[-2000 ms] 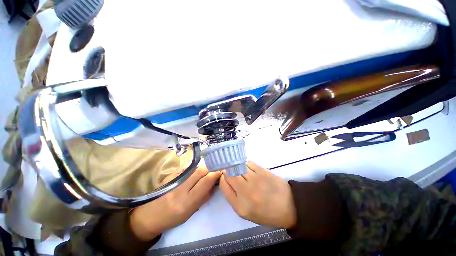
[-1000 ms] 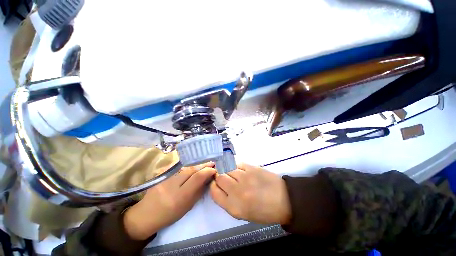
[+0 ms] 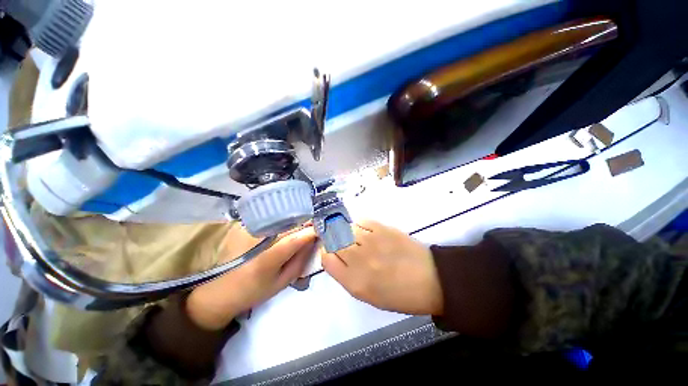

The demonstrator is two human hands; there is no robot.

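Tan cloth (image 3: 151, 249) lies left of the needle area, under the chrome bar and beside my left hand. My left hand (image 3: 253, 275) has its fingertips on the cloth at its edge, partly behind the bar. My right hand (image 3: 385, 268) lies palm down just right of it, fingertips by the blue-grey guard (image 3: 337, 232); what its fingers touch is hidden. The white sewing machine (image 3: 204, 68) stands over the work, with its ribbed grey dial (image 3: 275, 207) above my fingertips. The needle and presser foot are hidden.
The curved chrome bar (image 3: 128, 295) arches at the left. Black thread snips (image 3: 539, 175) and small brown scraps (image 3: 625, 162) lie on the white table at right. A glossy brown-black piece (image 3: 505, 68) sits on the machine. A ruler strip (image 3: 354, 353) runs along the front edge.
The view has shifted, so the machine and bar sit further left and higher. The blue-grey guard shows more clearly. A small dark grey edge now shows under my left hand. The take-up lever looks more upright.
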